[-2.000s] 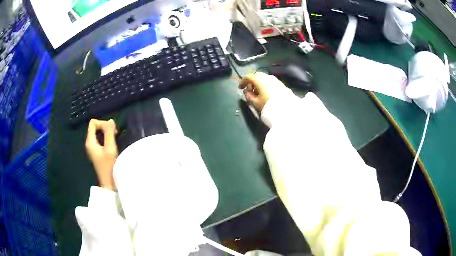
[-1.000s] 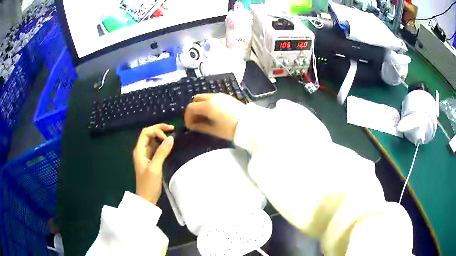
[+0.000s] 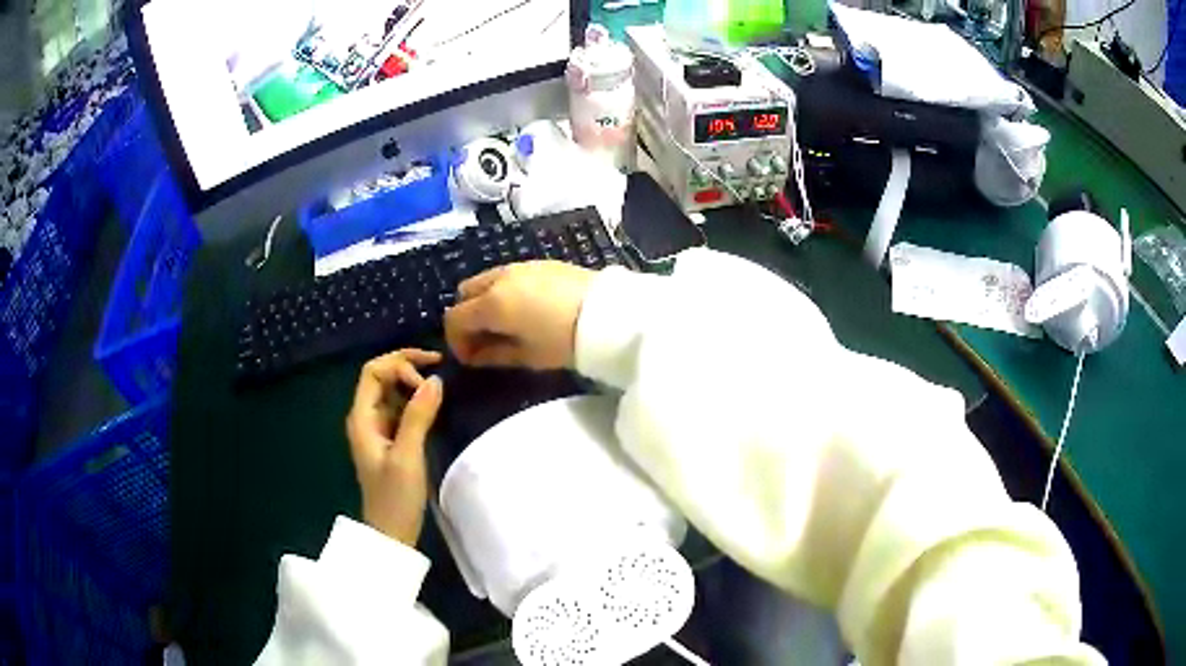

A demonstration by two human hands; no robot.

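Note:
A white security camera lies on the dark green desk in front of me, its dotted round base toward me and its black front facing the keyboard. A white cable leaves the base at the bottom. My left hand is at the left of the black front, thumb and fingers curled close together. My right hand is at the far side of the black front, fingers bent down over it. The fingertips of both hands are partly hidden, and whether they hold something small is not clear.
A black keyboard lies beyond the hands, below the monitor. A smartphone, a power supply and a blue box stand behind. Another white camera and a label sheet are at right. Blue crates are at left.
My right hand has come from the desk near the mouse to the black front of the camera. The camera has turned, showing its dotted base. My left hand has moved right, beside it.

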